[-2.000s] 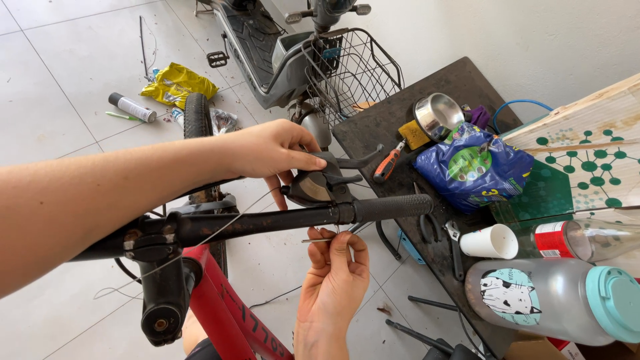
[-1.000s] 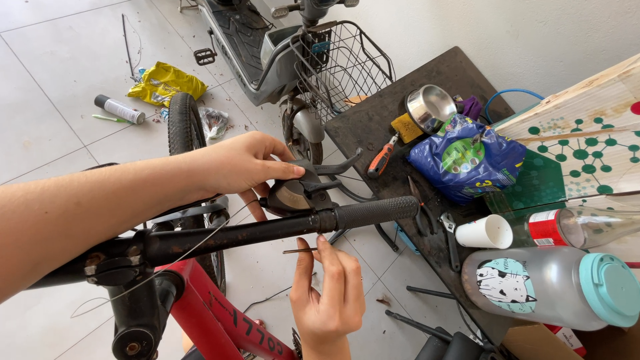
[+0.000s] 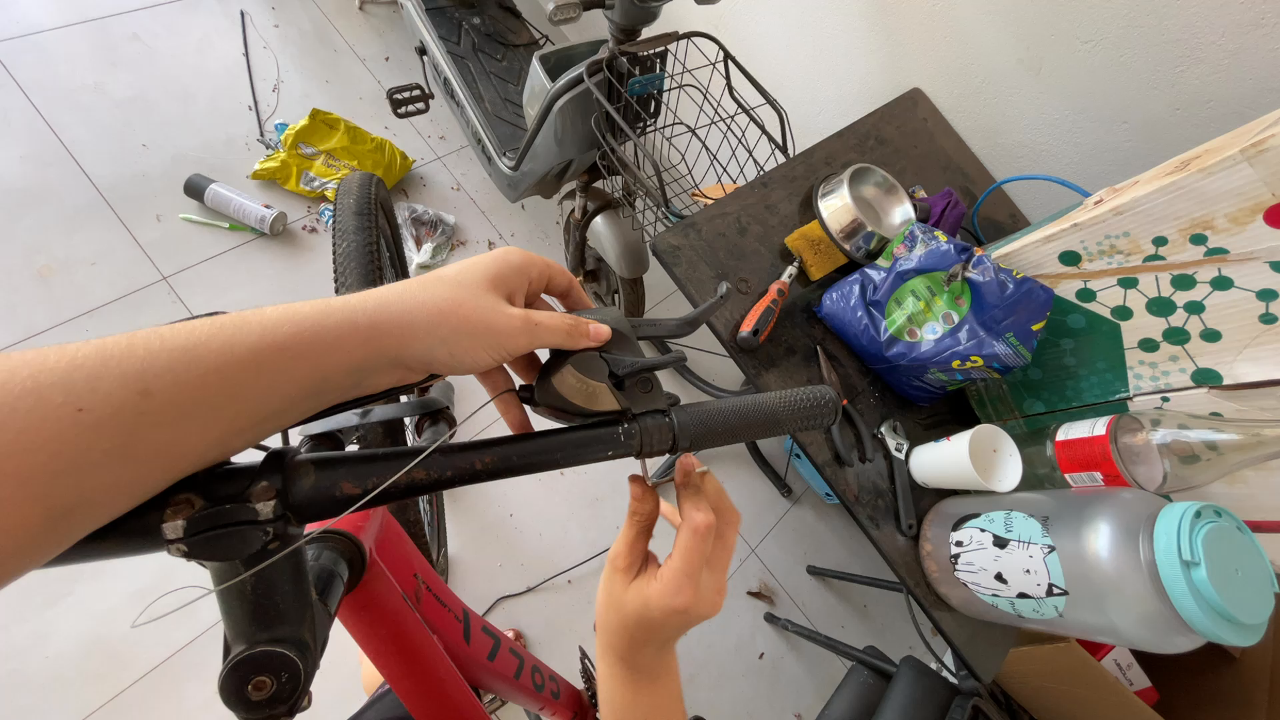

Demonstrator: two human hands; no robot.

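Note:
My left hand (image 3: 510, 325) grips the black shifter and brake lever unit (image 3: 590, 380) on a bicycle's handlebar (image 3: 470, 453), its thumb on top and its fingers partly hidden behind. A ribbed black rubber grip (image 3: 755, 418) covers the bar's end. Below the clamp, my right hand (image 3: 675, 540) pinches a small L-shaped hex key (image 3: 660, 472) between thumb and fingers; one arm of the key points up to the underside of the clamp. From the shifter a thin bare cable (image 3: 385, 485) hangs loose across the bar toward the stem (image 3: 265, 600).
On the dark table (image 3: 720, 235) lie an orange screwdriver (image 3: 767, 312), pliers (image 3: 845, 405), an adjustable wrench (image 3: 898, 480), a paper cup (image 3: 965, 458), a blue bag (image 3: 935, 310) and a large bottle (image 3: 1070, 565). A scooter with a wire basket (image 3: 690, 120) stands behind; a spray can (image 3: 235, 204) lies on the floor.
The hex key was held lower, off the clamp, one second ago; now its upright arm meets the clamp's underside. My left hand has stayed on the shifter unit.

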